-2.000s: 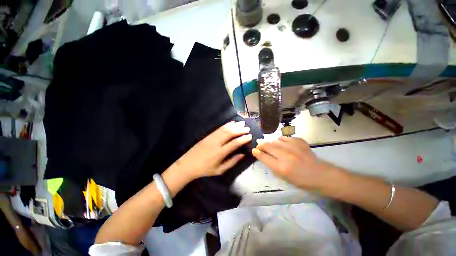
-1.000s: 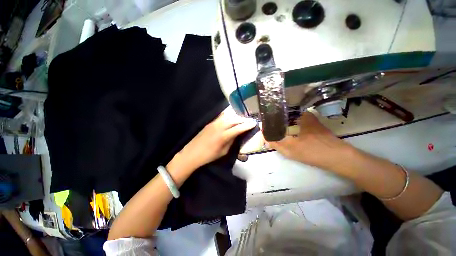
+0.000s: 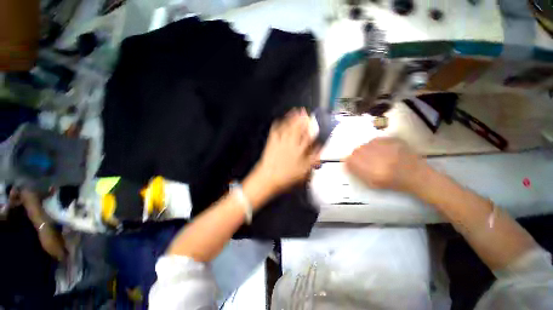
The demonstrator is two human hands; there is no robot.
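Observation:
Large black fabric panels (image 3: 182, 109) lie left of the sewing machine head (image 3: 418, 27) and hang over the table's front edge. My left hand (image 3: 291, 148) lies on the panel's right edge beside the needle area, with its fingers bent; blur hides whether it pinches the cloth. My right hand (image 3: 385, 163) is loosely curled over the pale machine bed, right of the cloth and apart from it. No cloth shows in it, but its fingertips are blurred. The small brass-coloured knob (image 3: 381, 123) sits behind my right hand.
Small black pieces with a white edge (image 3: 441, 109) and a dark red-handled tool (image 3: 482, 130) lie on the bed under the arm. Yellow and white scraps (image 3: 154, 197) stick out below the black pile. At the left are a grey machine (image 3: 60, 154) and another person's arm (image 3: 45, 230).
The view has shifted, so the scene sits further right and higher. My right hand has come away from the needle area towards the front right. My left hand stays by the cloth's edge.

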